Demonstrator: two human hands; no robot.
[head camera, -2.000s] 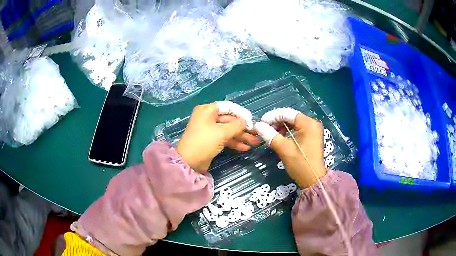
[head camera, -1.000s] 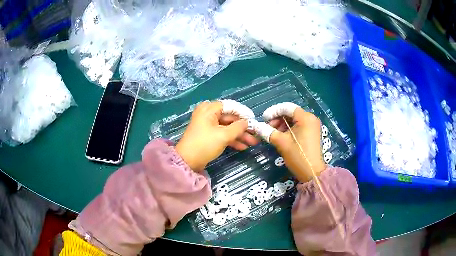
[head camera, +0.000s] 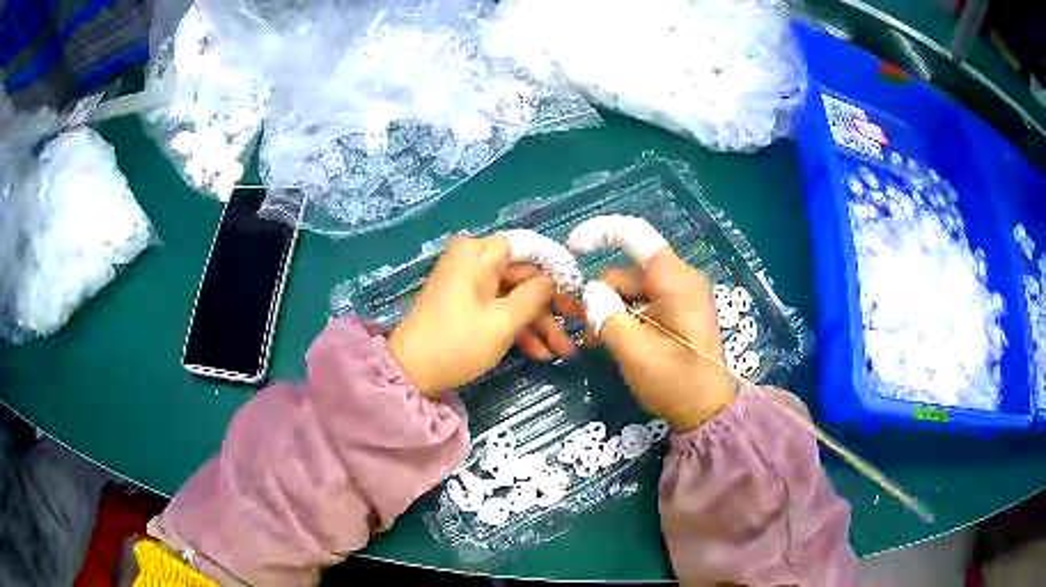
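My left hand (head camera: 482, 300) and my right hand (head camera: 660, 327) are close together over the clear ribbed tray (head camera: 539, 401). White coverings wrap the thumb and forefinger of each. My right hand holds a thin pale stick (head camera: 843, 453) that runs back over the sleeve to the lower right. The left fingertips are pinched together; whether a small part is between them is too small to tell. Small white plates (head camera: 533, 482) with holes lie in the tray's front part, and more white plates (head camera: 738, 327) lie at its right side.
A smartphone (head camera: 243, 287) lies left of the tray. Clear bags of whitish parts stand behind: a middle open bag (head camera: 384, 161), an upper right bag (head camera: 700, 75), an upper left bag (head camera: 207, 126) and a far left bag (head camera: 80, 235). A blue bin (head camera: 837, 287) heaped with small pieces is at right.
My right forefinger has lifted and spread from the thumb, and the fingertips of the two hands have parted slightly. The stick has swung outward to the right.
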